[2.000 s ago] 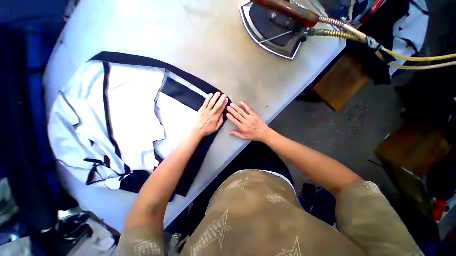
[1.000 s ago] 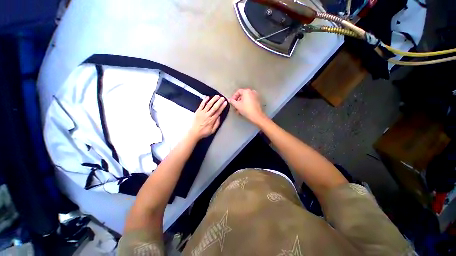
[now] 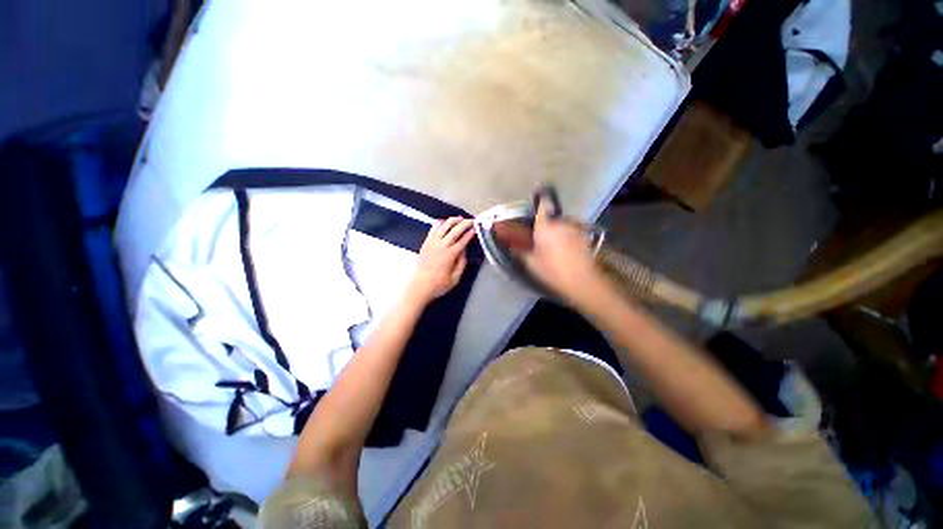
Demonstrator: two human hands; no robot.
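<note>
The white garment (image 3: 300,258) with black bands lies on the pressing table. Its long black band (image 3: 331,178) runs along the far edge to a corner near my hands. A small black rectangle (image 3: 391,224) sits near that corner. My left hand (image 3: 445,258) lies flat on the garment at the corner, fingertips at the band. My right hand (image 3: 558,251) is closed around the handle of the steam iron (image 3: 503,236), blurred. The iron's tip is at the garment corner beside my left fingertips; whether it touches the cloth cannot be told.
The pale table (image 3: 414,83) has a brownish scorched area at the upper right. The hose (image 3: 827,294) trails right from the iron. A brown box (image 3: 701,155) stands beyond the table's right edge, with black and white cloth (image 3: 812,67) behind. Dark blue material is at left.
The iron has moved from the table's upper right to the garment corner, now held in my right hand. My left hand stays on the garment. The view has shifted slightly.
</note>
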